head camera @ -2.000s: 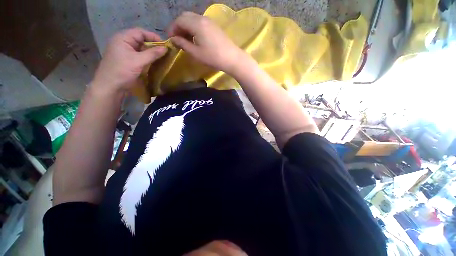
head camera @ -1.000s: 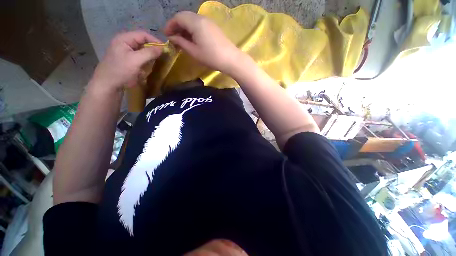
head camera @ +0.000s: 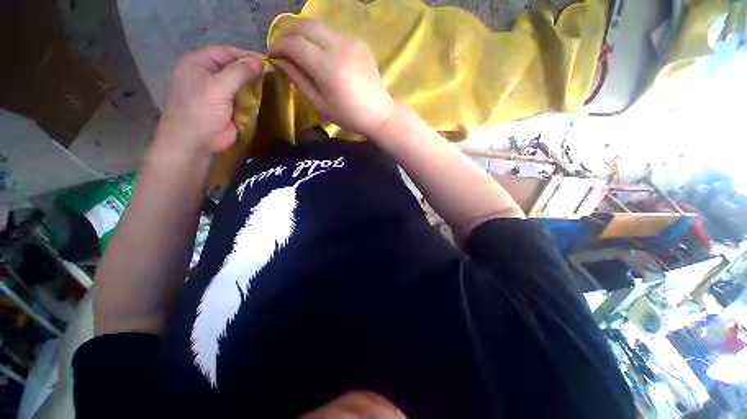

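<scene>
A long yellow scalloped panel (head camera: 459,65) lies rumpled along the near edge of the worktable, its wavy edge facing away from me. Its left part hangs in folds between my hands and over the near edge, in front of my shirt. My left hand (head camera: 201,102) pinches the scalloped edge between thumb and fingers at the upper left. My right hand (head camera: 332,74) pinches the same edge right beside it, so the fingertips of both hands nearly meet. The fingers hide the pinched spot. Both hands are bare.
Grey-white speckled cloth (head camera: 172,24) covers the table. A brown sheet (head camera: 53,78) lies at the far left. Scissors with a red handle (head camera: 602,74) and another yellow piece (head camera: 692,37) are at the right. A green bag (head camera: 102,196) is below left, and a wooden and blue box (head camera: 639,225) is below right.
The yellow edge between my hands has opened from a narrow fold into a hanging, rounded flap. My right fingers have come down onto the edge, closer to my left fingers.
</scene>
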